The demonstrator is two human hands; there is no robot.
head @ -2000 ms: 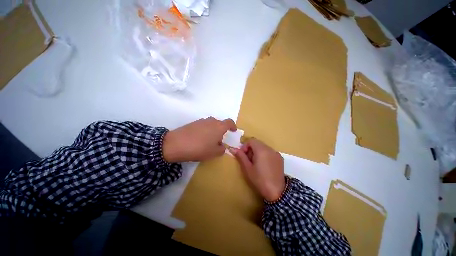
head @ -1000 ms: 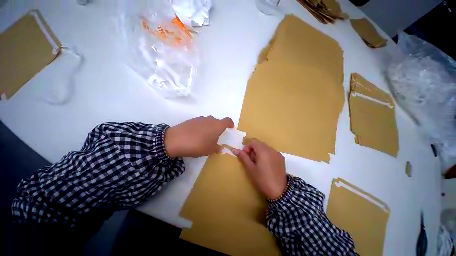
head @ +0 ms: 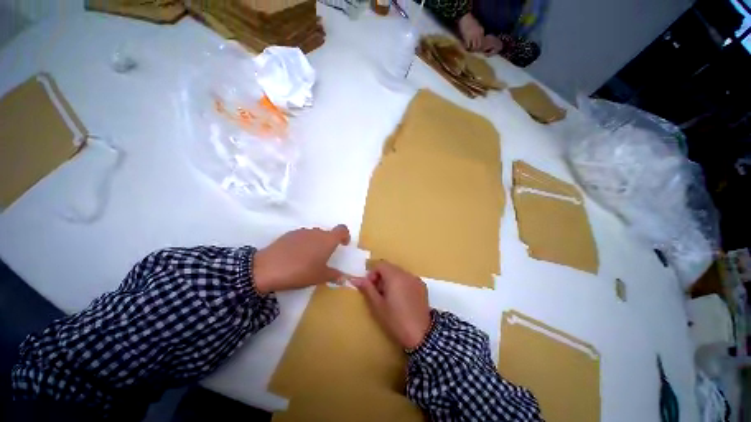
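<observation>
A flat tan panel (head: 329,354) lies at the table's near edge, partly under my right forearm. My left hand (head: 302,259) is at its far left corner, thumb and forefinger spread apart, fingertips at a short white strip (head: 344,281). My right hand (head: 395,300) pinches the strip's right end at the panel's far edge. Whether my left fingers grip the strip is unclear. The tan panel stack (head: 436,189) lies just beyond my hands.
A clear strip bag (head: 255,165) and crumpled paper (head: 286,76) lie left. Panels with strips lie right (head: 553,216), near right (head: 548,371) and far left (head: 33,136). Scissors (head: 667,391) lie far right, large plastic bags (head: 642,165) beyond. Another person's hands (head: 479,37) show at the far side.
The view has tilted up, showing more of the far side, including brown piles and another person's hands. My hands have stayed at the panel's far edge with the strip.
</observation>
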